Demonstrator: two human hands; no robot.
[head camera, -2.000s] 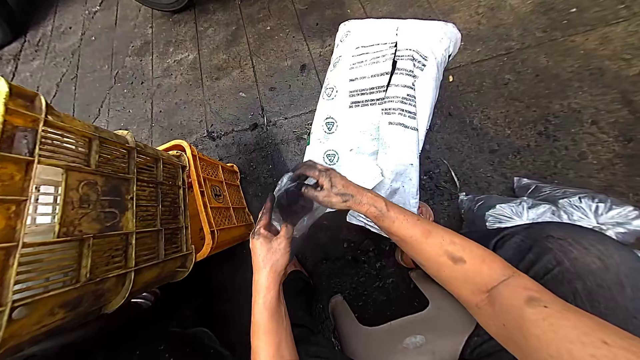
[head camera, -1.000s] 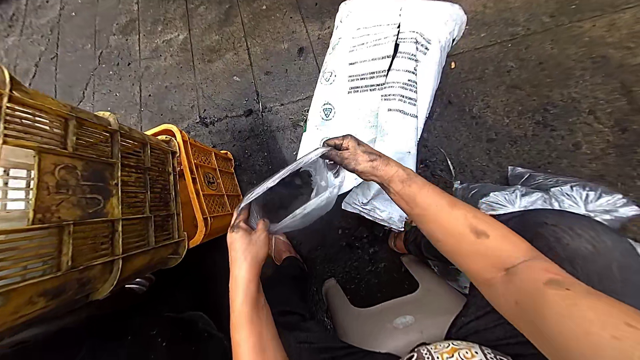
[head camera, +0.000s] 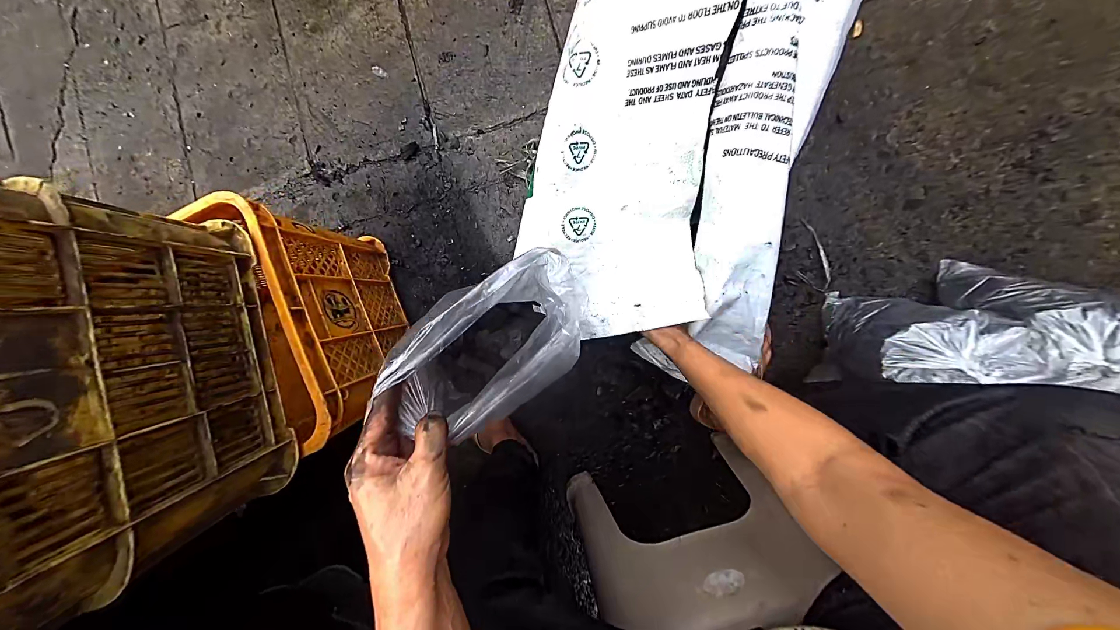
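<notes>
Blackened at the fingertips, my left hand (head camera: 407, 472) grips the near rim of a clear plastic bag (head camera: 525, 359), whose mouth gapes. A large white printed sack (head camera: 626, 245) lies on the ground ahead, with a dark slit along its upper side. My right wrist passes under the near end of this sack, and the hand is hidden inside or beneath it, so what its fingers hold does not show. The bag's far rim touches or overlaps the sack's lower left edge.
At the left stand a dirty yellow-brown plastic crate (head camera: 114, 385) and an orange crate (head camera: 332, 306). Filled clear bags with dark contents (head camera: 962, 341) lie at the right. A beige plastic stool (head camera: 700, 560) is below, near my feet, with black bits on the ground.
My right hand has let go of the plastic bag's rim and gone to the near end of the white sack. The left hand still holds the bag, which was bunched up two seconds ago.
</notes>
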